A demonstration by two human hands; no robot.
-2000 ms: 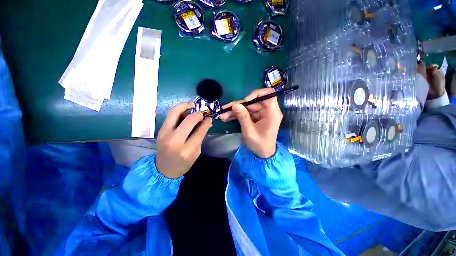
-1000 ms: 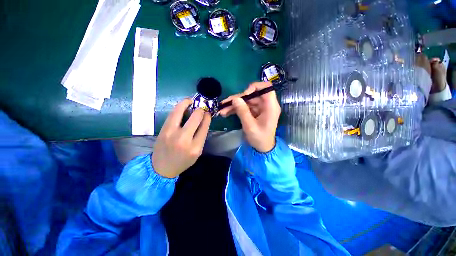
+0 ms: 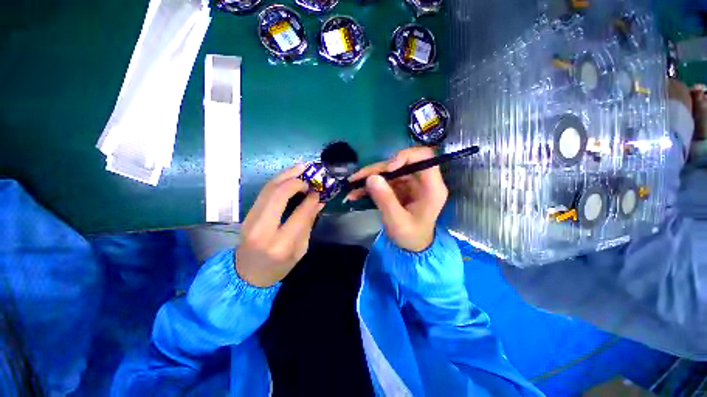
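My left hand (image 3: 275, 225) holds a round watch housing (image 3: 320, 181) with a shiny rim and a small white-yellow part inside, near the bench's front edge. A black round display module (image 3: 339, 155) stands at the housing's far side, tilted, with a greyish shine on its lower part. My right hand (image 3: 407, 198) holds black tweezers (image 3: 434, 162) like a pen. Their tips are at the housing's right edge; whether they touch it or grip anything cannot be told. Fingers hide part of the housing.
Several open housings (image 3: 341, 40) lie ahead, one (image 3: 428, 119) nearer on the right. White strips (image 3: 151, 93) and a single strip (image 3: 222, 147) lie left on the green bench (image 3: 70, 155). Stacked clear blister trays (image 3: 527, 167) stand right. A person's grey sleeve (image 3: 659, 264) is beyond them.
The housing is tilted more to the right, and the black disc leans differently, now showing a shine. The tweezers' back end has moved right. The view has shifted slightly.
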